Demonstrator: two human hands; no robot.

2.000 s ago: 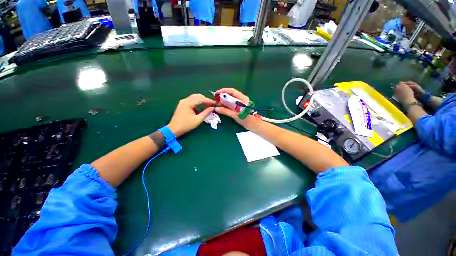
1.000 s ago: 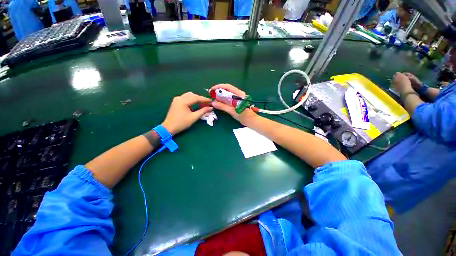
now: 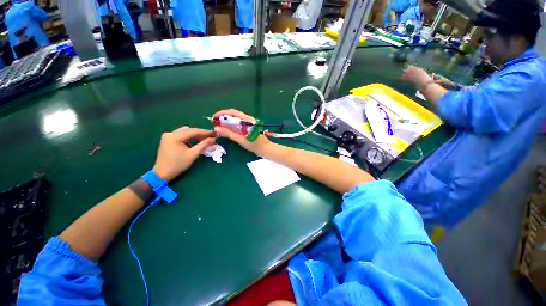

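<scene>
My right hand (image 3: 239, 125) holds the red and white glue syringe (image 3: 230, 121), its needle tip pointing left. A green fitting (image 3: 255, 130) at its back joins a pale hose. My left hand (image 3: 179, 149) is beside it, thumb and forefinger pinched close to the right fingertips. A tiny dark part seems to be between the left fingertips, too small to make out. A crumpled white tissue (image 3: 214, 153) lies just under the fingers. A white paper square (image 3: 272, 176) lies on the green surface below my right forearm.
The grey dispenser controller (image 3: 353, 128) with a gauge and a yellow tray (image 3: 426, 115) stands at right, a metal post (image 3: 346, 51) behind it. Black component trays (image 3: 23, 224) lie at left. A blue cord (image 3: 133, 245) runs from my left wrist. A person in a blue smock (image 3: 494, 113) stands at right.
The view has turned to the right, so the bench things appear further left and more of the neighbouring person shows. My hands keep nearly the same pose, syringe still in the right.
</scene>
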